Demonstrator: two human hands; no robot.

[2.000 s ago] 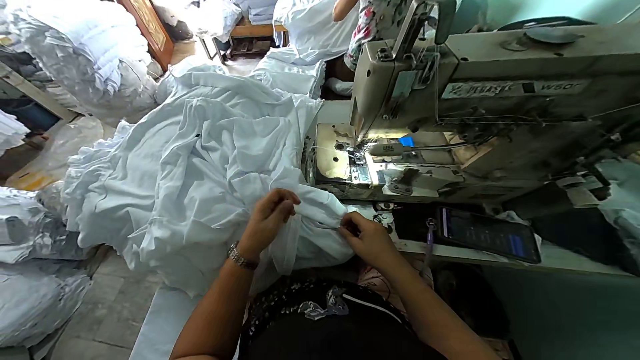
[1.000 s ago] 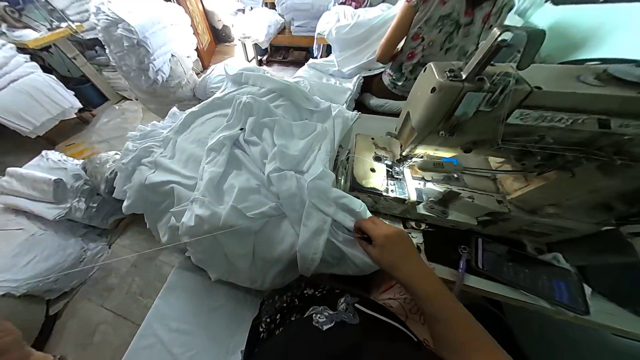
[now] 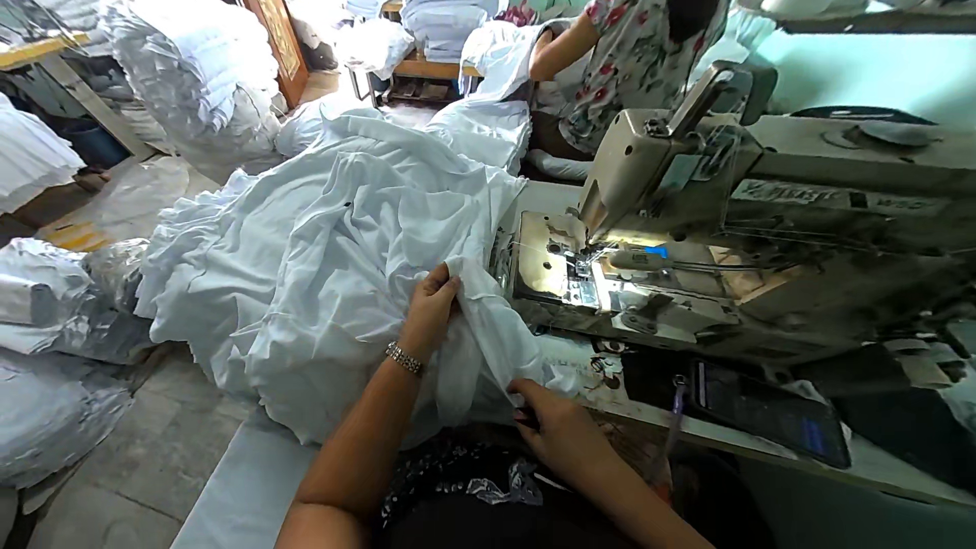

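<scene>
A large heap of white fabric [image 3: 305,252] lies left of an industrial sewing machine [image 3: 648,168]. My left hand [image 3: 433,305], with a metal bracelet at the wrist, grips a fold of this cloth between thumb and fingers. Lower and to the right, my right hand [image 3: 545,415] pinches an edge of the same fabric, near the front edge of the machine table [image 3: 572,358]. The lit needle area [image 3: 583,267] lies above and right of both hands, with no cloth under it that I can make out. Some fingertips are hidden in the folds.
A phone [image 3: 770,412] and a purple-handled tool [image 3: 677,404] lie at the table's front edge, right of my right hand. Wrapped white bundles [image 3: 69,297] stand on the floor at left. Beyond the heap, a person in a floral top [image 3: 618,69] handles white cloth.
My left hand, off at the lower left edge a second ago with a thread stretched from the cloth, is back on the fabric. My right hand stays at the cloth's edge.
</scene>
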